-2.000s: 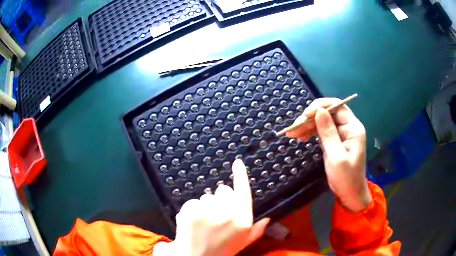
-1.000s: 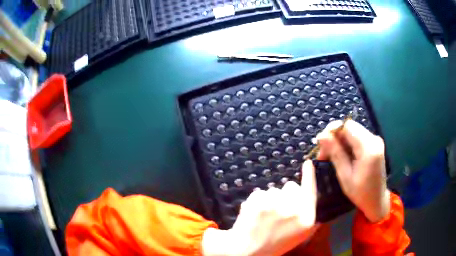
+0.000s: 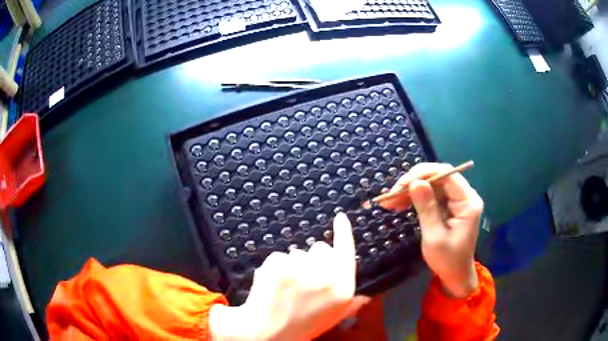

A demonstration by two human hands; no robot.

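Observation:
A black pocketed tray (image 3: 177, 156) lies in front of me, with rows of small round shiny parts (image 3: 256, 148) in its pockets. My right hand (image 3: 445, 220) is over the tray's right side and holds a thin tan stick (image 3: 427, 182), its tip low over the pockets. My left hand (image 3: 297, 286) is over the tray's front part, index finger extended with its tip at a pocket near the stick's tip, the other fingers curled. It holds nothing that I can see. The hands hide some front pockets.
Tweezers (image 3: 273, 84) lie just beyond the tray. More black trays (image 3: 217, 41) with small white labels (image 3: 233, 26) line the far bench. A red bin (image 3: 23, 160) is at the left edge. Another dark tray (image 3: 519, 23) lies at the far right.
The tray and bench shifted right in view, then back left, as the camera moved. The stick's tip and my left index fingertip, close together a second ago, are now a little apart.

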